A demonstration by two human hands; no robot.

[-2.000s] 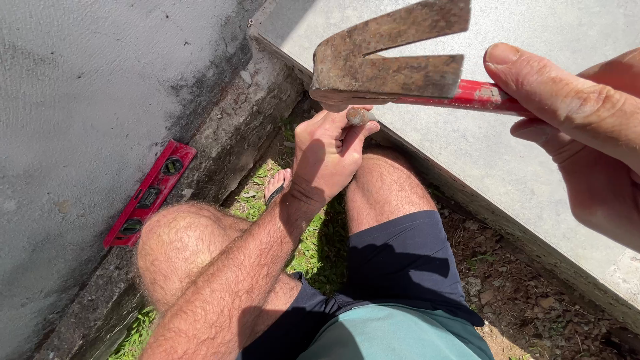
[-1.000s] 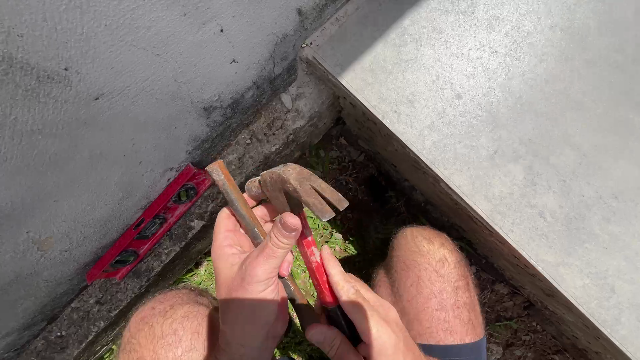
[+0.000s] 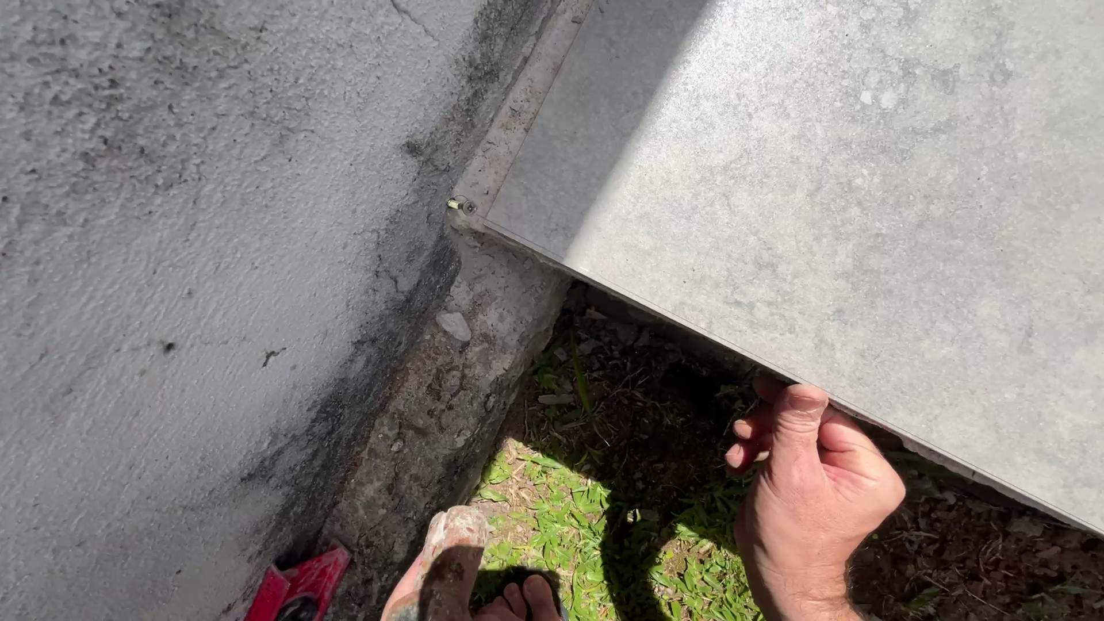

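Note:
My right hand (image 3: pixel 811 492) is at the lower edge of a grey slab (image 3: pixel 819 224). Its thumb rests against the edge, one finger passes beneath the lip, and the other fingers curl loosely on the left. At the bottom, what appears to be part of my left hand (image 3: pixel 444 556), dusty and cut off by the frame, lies over the grass; what it holds cannot be made out. A small screw with a pale plug (image 3: pixel 461 205) lies at the slab's left corner, beside the wall. Neither the claw hammer nor the rusty metal bar is visible.
A rough plastered wall (image 3: pixel 198 285) fills the left side. Along its foot runs a concrete ledge (image 3: pixel 431 414) with a loose pale stone chip (image 3: pixel 453 326). A red spirit level (image 3: pixel 315 578) shows at the bottom left. Grass (image 3: pixel 552 509) and toes (image 3: pixel 526 599) are below.
One second ago both hands were together with the claw hammer and rusty bar; now they are apart, and my right hand is at the slab's edge. The view has shifted towards the slab's corner.

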